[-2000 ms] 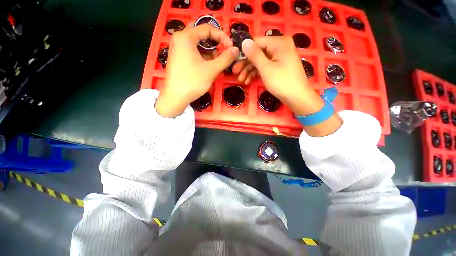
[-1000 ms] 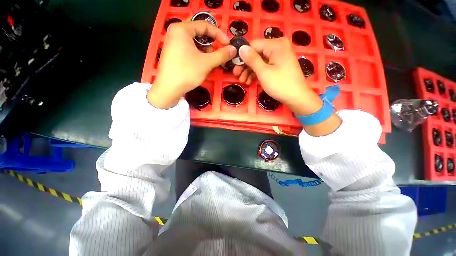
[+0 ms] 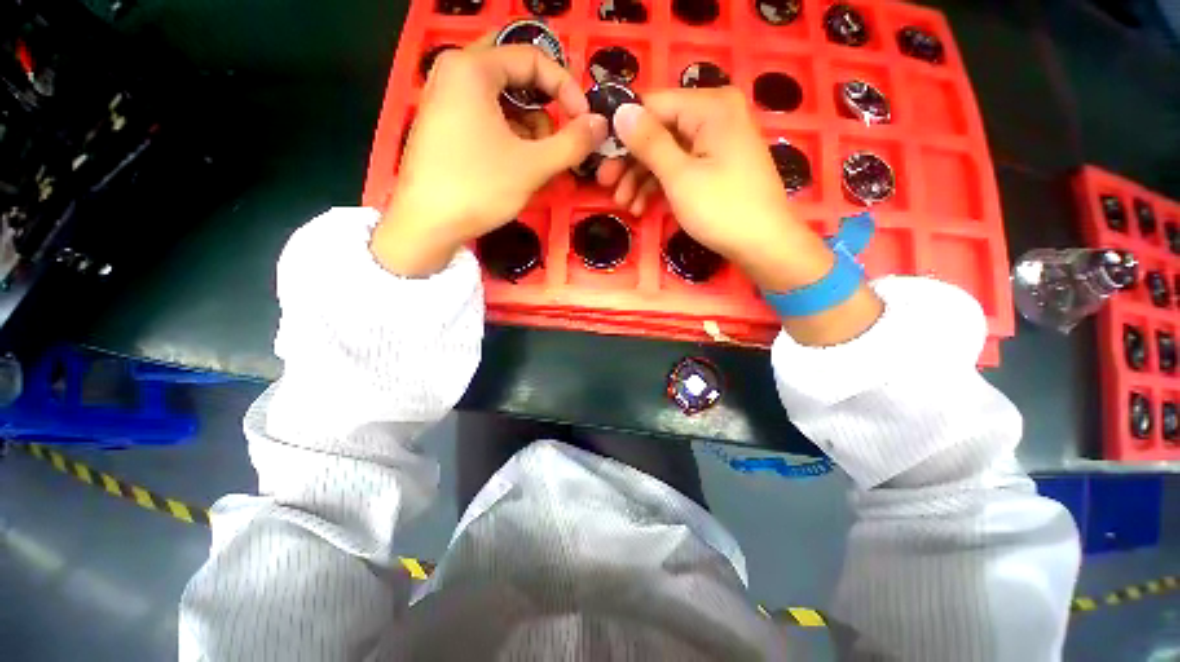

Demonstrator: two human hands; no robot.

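My left hand and my right hand meet over the red-orange component tray. Between the fingertips of both hands is a small round black unit with a thin silvery rim; my fingers hide part of it. Glossy black round units sit in many tray pockets, such as one unit in the near row. A unit with a wide silvery ring lies beside my left fingers. A loose round unit with a pale centre lies on the bench edge below the tray.
A second red-orange tray with black units is at the right. A clear bottle lies between the trays. A blue strap is on my right wrist, and a coiled blue cord hangs below the bench edge. Small parts lie at far left.
The held unit has turned from nearly edge-on to show more of its round face. My left hand and forearm have shifted slightly left. My right hand has barely moved.
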